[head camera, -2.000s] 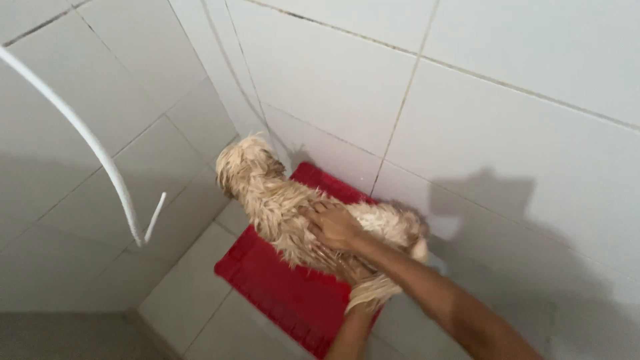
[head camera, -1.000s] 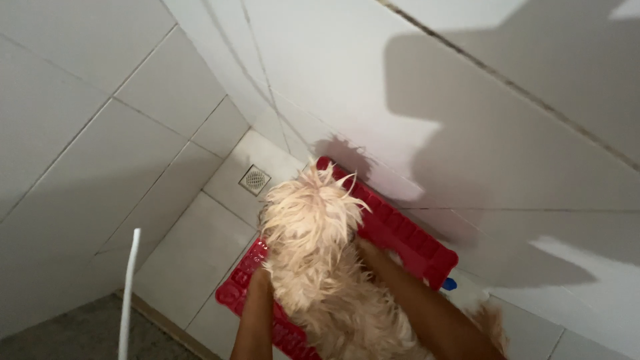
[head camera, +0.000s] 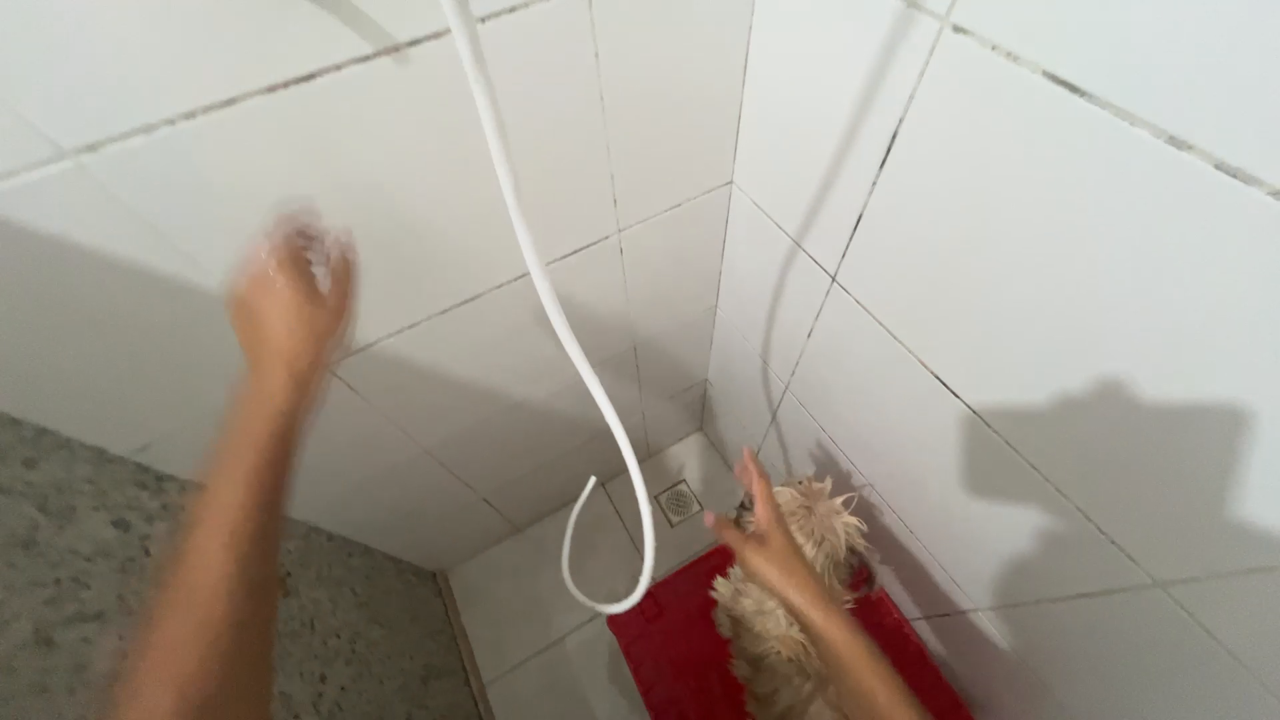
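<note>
A wet, cream-coloured dog (head camera: 775, 640) stands on a red plastic mat (head camera: 675, 640) at the lower right, its head toward the corner. My right hand (head camera: 765, 535) is over the dog's neck and head with its fingers spread, holding nothing; whether it touches the fur is not clear. Raised at the left before the tiled wall, my left hand (head camera: 295, 290) is blurred, and its fingers and anything in them cannot be made out. Between my hands hangs a thin white hose (head camera: 565, 330), its lower end curled upward.
White tiled walls (head camera: 1050, 280) meet in a corner behind the dog. A square floor drain (head camera: 678, 503) lies near that corner. At the lower left is a speckled stone surface (head camera: 350, 620) with a narrow edge strip. Shadows fall on the right wall.
Both hands were on the dog in the earlier frames. My left hand has left it and risen to the left. The view has swung so that more of the hose shows.
</note>
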